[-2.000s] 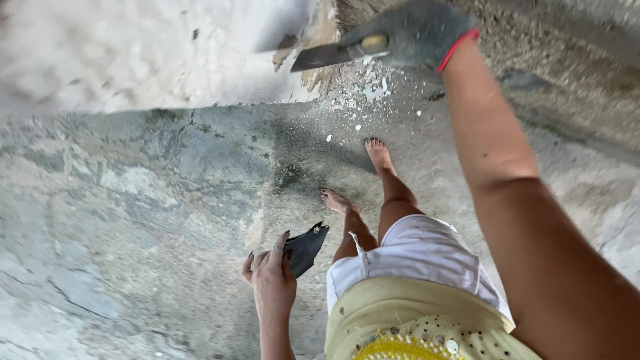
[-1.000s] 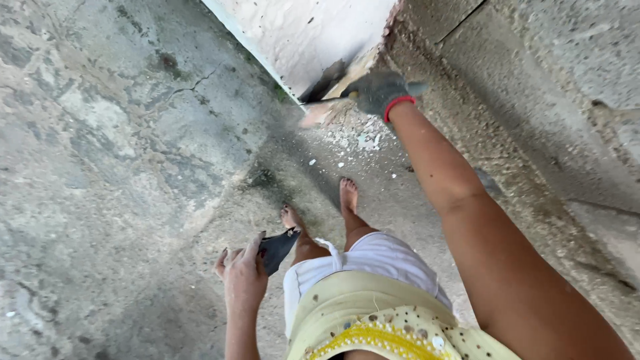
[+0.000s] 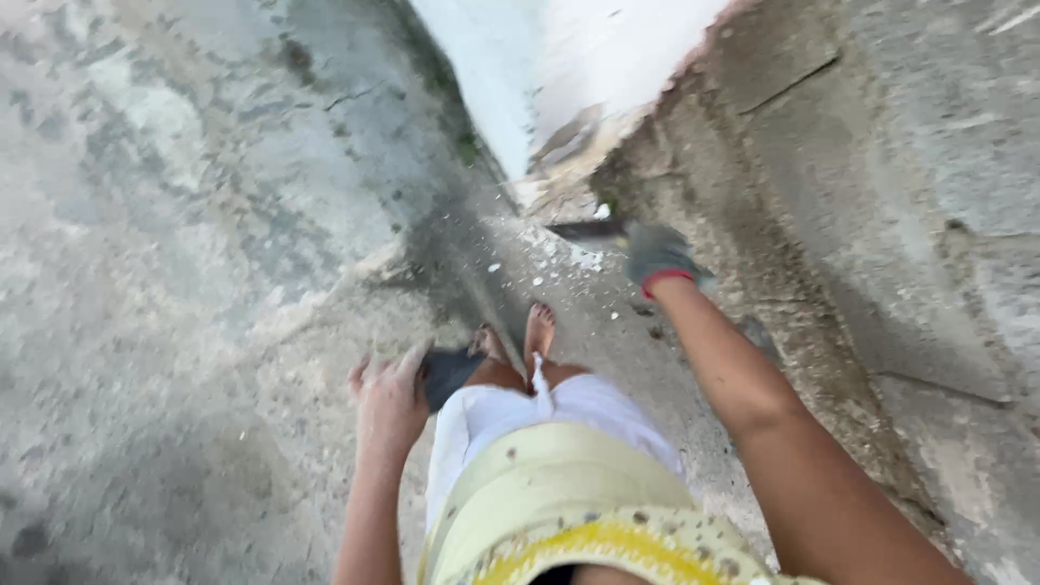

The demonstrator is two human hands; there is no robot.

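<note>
My right hand (image 3: 662,252), in a grey glove with a red cuff, grips a tool with a dark flat blade (image 3: 589,231), blurred, too unclear to tell a scraper from a knife. The blade is close to the lower corner of a white painted wall (image 3: 601,57), where the paint has come off along the bottom. White paint flakes (image 3: 585,258) are scattered under and around the blade. Bare of any glove, my left hand (image 3: 394,394) holds a thin dark flat piece (image 3: 451,375) beside my thigh; its material is unclear.
Worn, stained concrete (image 3: 203,325) spreads out on the left. Rough, cracked masonry (image 3: 877,244) runs down the right side, close to my right arm. My bare feet (image 3: 539,325) stand on the concrete just below the flakes.
The gloved hand and blade have come away from the wall's painted face to just below its corner. My left hand still holds the dark piece. The view has turned.
</note>
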